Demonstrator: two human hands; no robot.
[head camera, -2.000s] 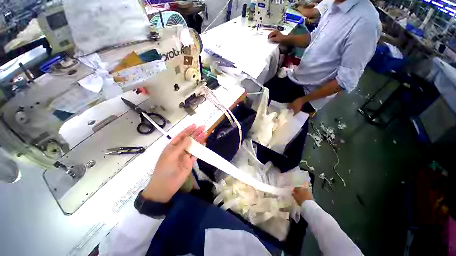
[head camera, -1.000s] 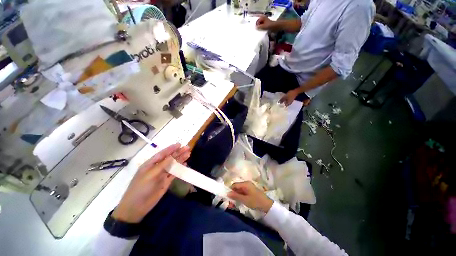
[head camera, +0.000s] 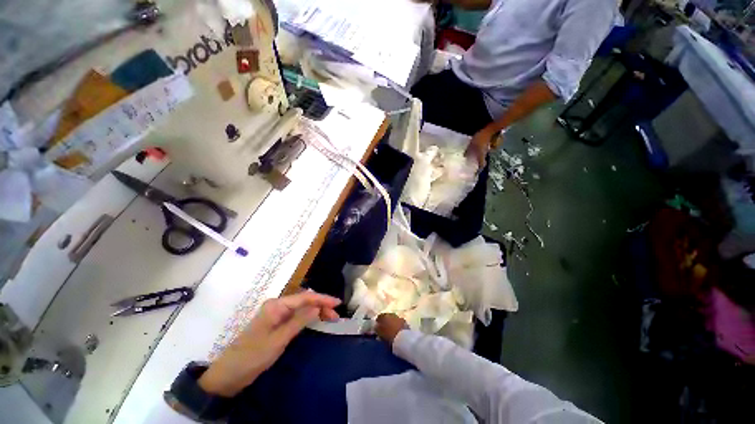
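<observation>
A short stretch of white fabric strip (head camera: 338, 326) shows low between my two hands, over my lap. My left hand (head camera: 277, 331), with a dark band at the wrist, is at the strip's left end; its fingers point right and the thumb side is partly hidden, so its hold is unclear. My right hand (head camera: 389, 326) is closed on the strip's right end, at the near edge of the heap. The heap of cream and white strips (head camera: 406, 286) lies in a dark holder beside the table edge.
Black-handled scissors (head camera: 189, 222), a white pen (head camera: 207, 228) and dark snips (head camera: 154, 301) lie on the machine bed. The white machine head (head camera: 217, 91) stands at left. A measuring tape (head camera: 374, 184) hangs over the table edge. Another person's hand (head camera: 480, 146) touches a second heap.
Both hands have moved down and closer together, and less of the strip shows between them. The view has moved closer to the table and machine.
</observation>
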